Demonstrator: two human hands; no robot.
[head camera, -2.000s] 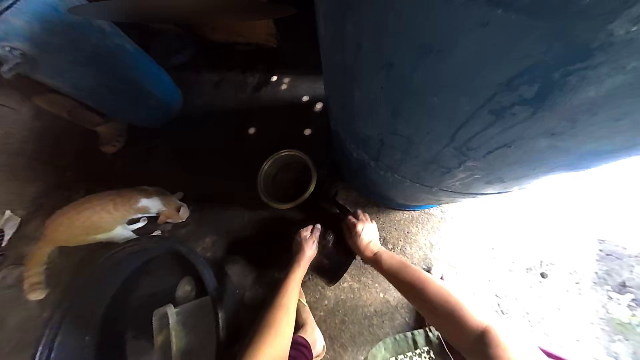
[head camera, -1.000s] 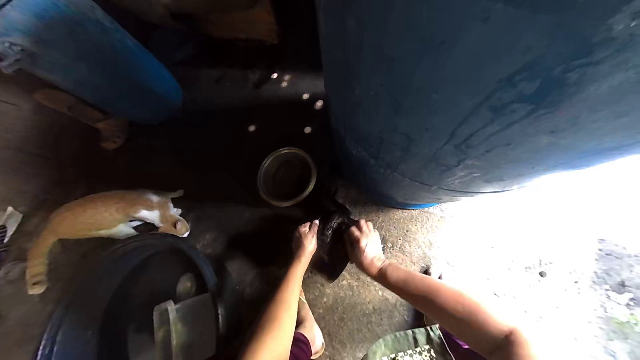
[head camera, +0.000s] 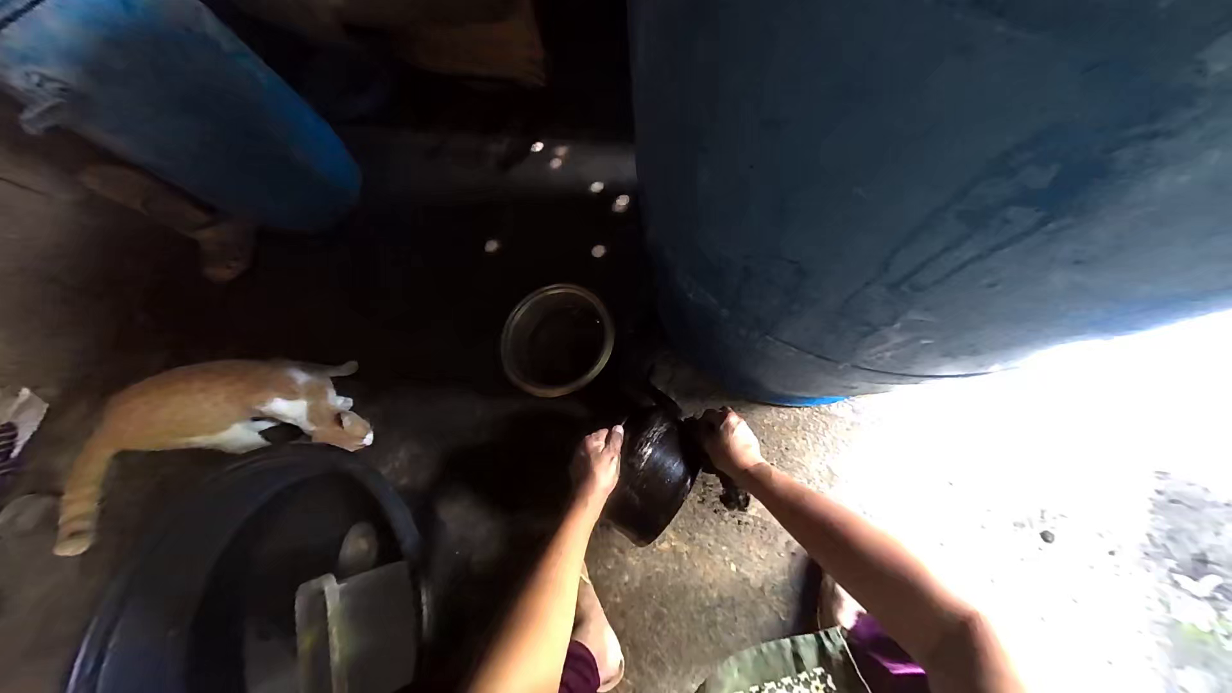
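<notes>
A blackened, wet-looking pot (head camera: 654, 476) is tilted just above the concrete floor between my hands. My left hand (head camera: 597, 462) holds it by its left edge, the thumb at the rim. My right hand (head camera: 729, 443) is closed on a dark, crumpled thing, perhaps a scrubbing pad or rag, against the pot's right side; dark strands hang below that hand. Just beyond the pot, a round metal basin (head camera: 557, 340) with a pale rim stands on the floor, its contents too dark to tell.
A large blue plastic drum (head camera: 914, 192) rises at the right, another blue drum (head camera: 192, 115) at the upper left. An orange and white cat (head camera: 192, 404) lies at the left, beside a large black tub (head camera: 260, 481) holding a translucent container (head camera: 361, 626). My feet are near the bottom edge.
The pot has turned between my hands, and more of its shiny black side shows now. My right hand has moved slightly over it. The cat's head has shifted.
</notes>
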